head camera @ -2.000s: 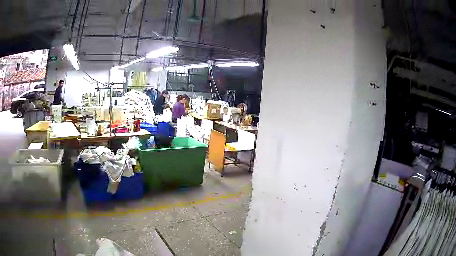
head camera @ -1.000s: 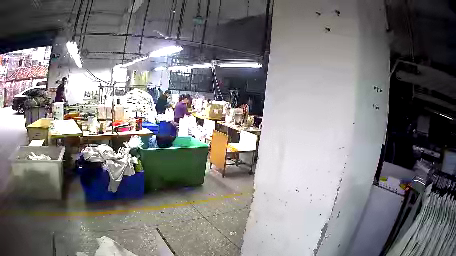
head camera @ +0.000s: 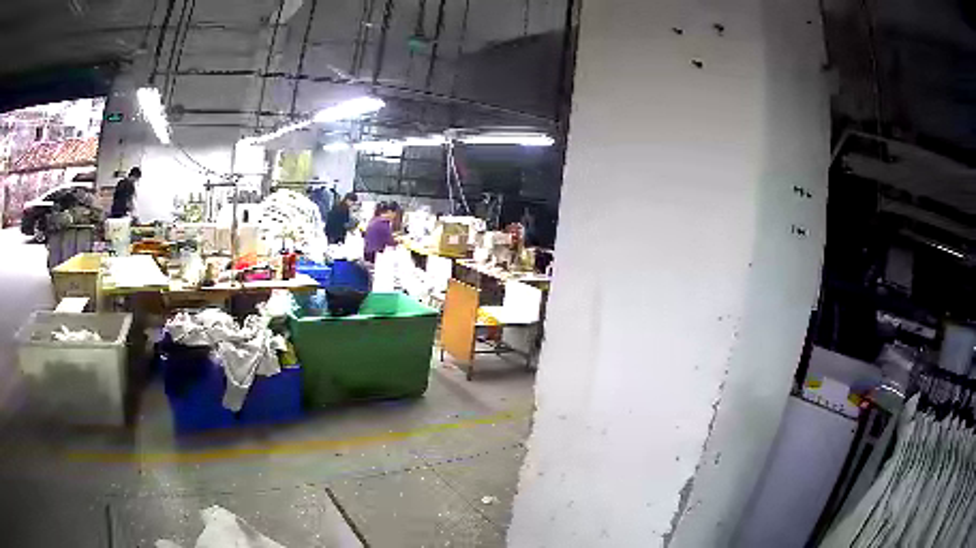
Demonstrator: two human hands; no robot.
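Neither of my hands is in view. Nearest in front of me, at the bottom edge, a pale piece of cloth (head camera: 223, 531) shows, cut off by the frame. It lies on or over a greyish surface whose edge is hard to make out. What lies below the frame is hidden.
A white pillar (head camera: 669, 278) stands right of centre. Pale garments (head camera: 910, 482) hang on a rack at lower right. A green bin (head camera: 364, 348), a blue bin (head camera: 230, 396) heaped with cloth and a whitish bin (head camera: 75, 369) stand left. Several people are at the back.
The view has shifted slightly, so the pillar and bins sit a little further left than one second ago. The pale cloth remains at the bottom edge.
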